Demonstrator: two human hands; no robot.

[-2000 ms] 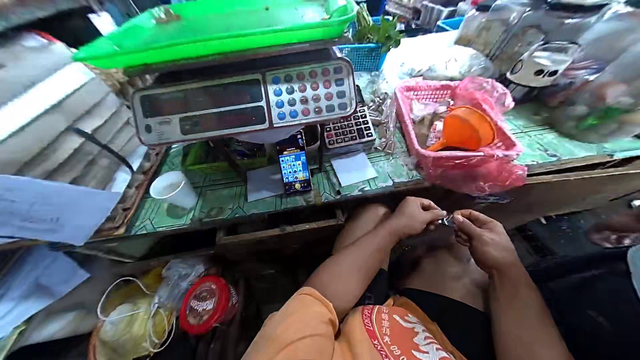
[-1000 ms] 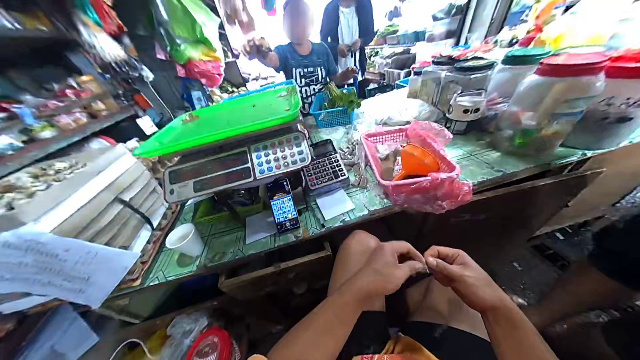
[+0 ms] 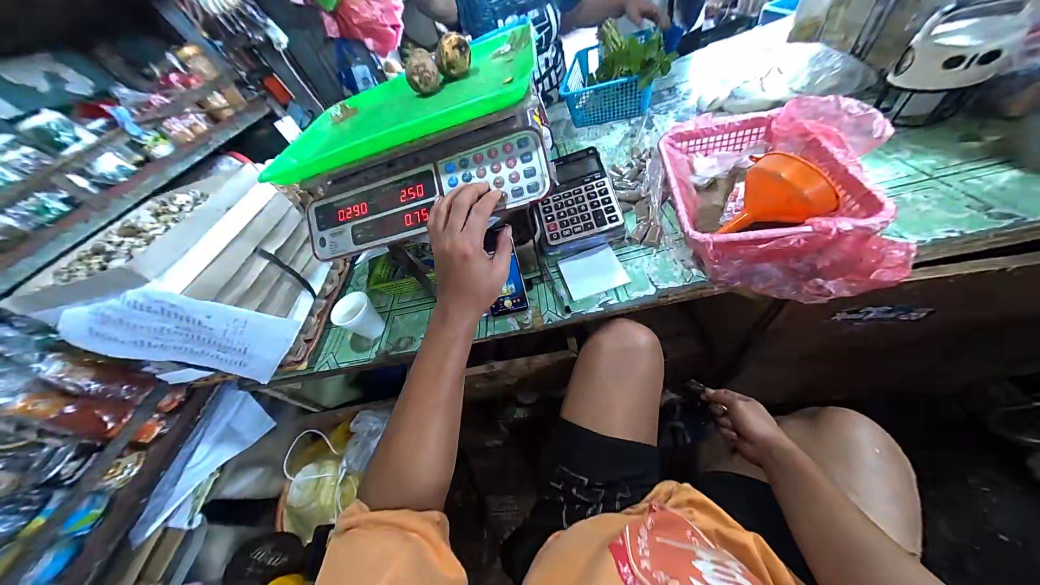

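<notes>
My left hand [image 3: 469,244] reaches up to the keypad of a digital price scale [image 3: 487,169], fingertips at its lower keys. On the scale's green tray [image 3: 390,122] lie two brown root vegetables [image 3: 424,71], and its red digits are lit. Behind my left hand a smartphone [image 3: 510,291] stands partly hidden. My right hand [image 3: 741,418] rests by my right thigh, its fingers closed on a small metal object [image 3: 697,388], possibly a nail clipper. A desk calculator [image 3: 578,203] sits right of the scale, with a white paper square [image 3: 593,271] before it.
A pink basket [image 3: 715,244] holds an orange funnel [image 3: 788,191]. A white cup [image 3: 357,315] stands near the counter's front edge. Farther back are a blue basket [image 3: 605,97] with greens and a person's arm [image 3: 609,11]. Cardboard and written paper [image 3: 183,329] lie at left.
My left hand has left my right hand and moved up to the scale's keypad. Two root vegetables now lie on the tray, which was bare before. My right hand has lowered toward my thigh.
</notes>
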